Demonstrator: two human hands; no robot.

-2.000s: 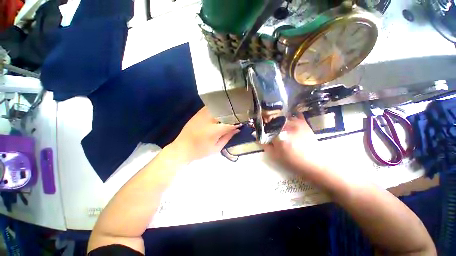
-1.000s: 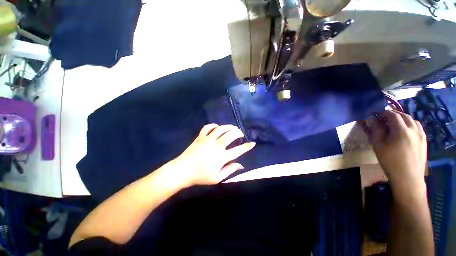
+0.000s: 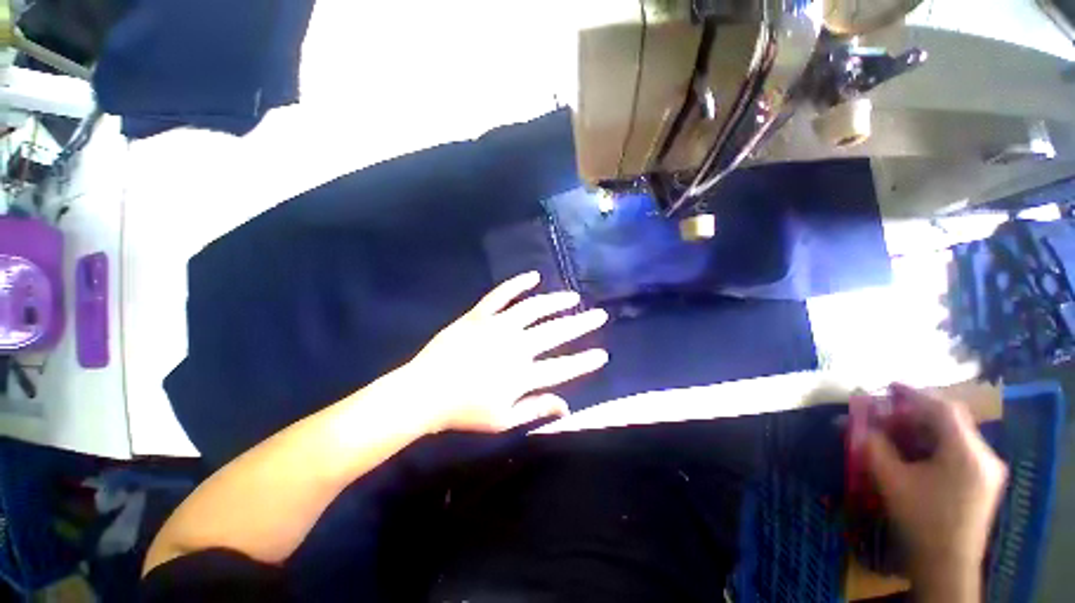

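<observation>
A large navy garment panel (image 3: 354, 253) lies on the white table under the sewing machine head (image 3: 631, 112). A narrow navy welt piece (image 3: 561, 250) lies on it, left of the needle area, with a bluish cloth piece (image 3: 719, 253) to its right. My left hand (image 3: 501, 359) lies flat on the panel with fingers spread, below the welt. My right hand (image 3: 931, 471) is at the lower right past the table's front edge, closed on dark red shears (image 3: 864, 442). The hand is blurred and the blades are hard to make out.
A navy cloth stack (image 3: 200, 59) lies at the upper left. A purple box (image 3: 26, 283) and slim purple case (image 3: 92, 310) are at the far left. Bundled navy pieces (image 3: 1014, 295) lie at the far right, above a blue basket (image 3: 1031, 471). Dark cloth hangs at the front edge.
My right hand has moved down from the table's right side and now holds the shears. My left hand's fingers are spread wider on the panel. The view has shifted slightly.
</observation>
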